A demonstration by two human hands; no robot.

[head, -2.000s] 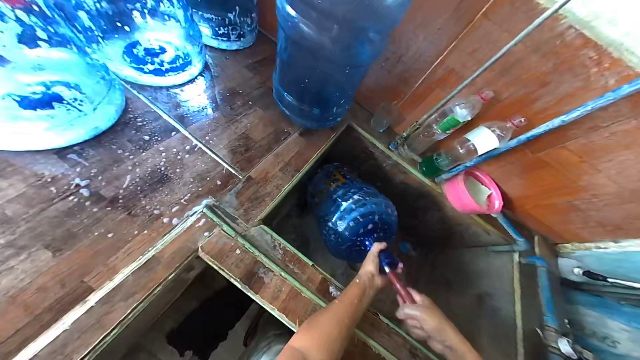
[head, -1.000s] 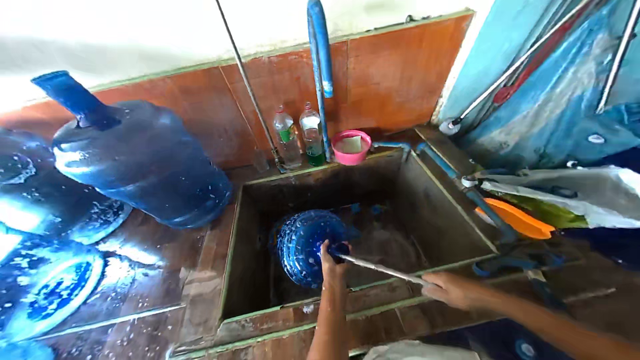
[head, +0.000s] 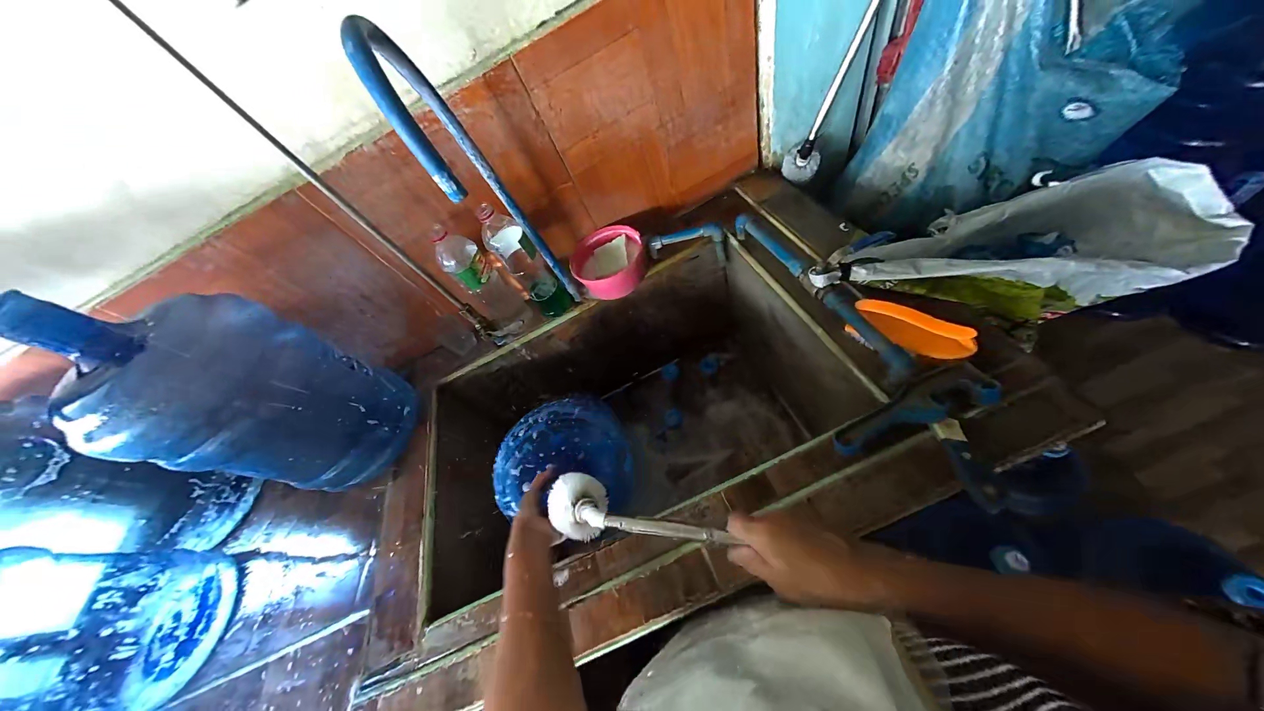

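A large blue plastic water jug covered with suds stands in the tiled basin, its mouth toward me. My left hand is at the jug's neck, partly hidden behind the white round bristle head of a long-handled brush. The brush head lies over the jug's mouth. My right hand grips the brush handle in front of the basin's near edge. Several small blue caps lie on the basin floor, right of the jug.
More blue water jugs stand on the wet ledge at left. Behind the basin are two clear plastic bottles, a pink container and a curved blue pipe. Blue pipes, an orange plastic scoop and plastic bags are at right.
The brush's white bristle head now shows at the jug's mouth; one second ago only the handle showed there. My view has swung widely since two seconds ago.
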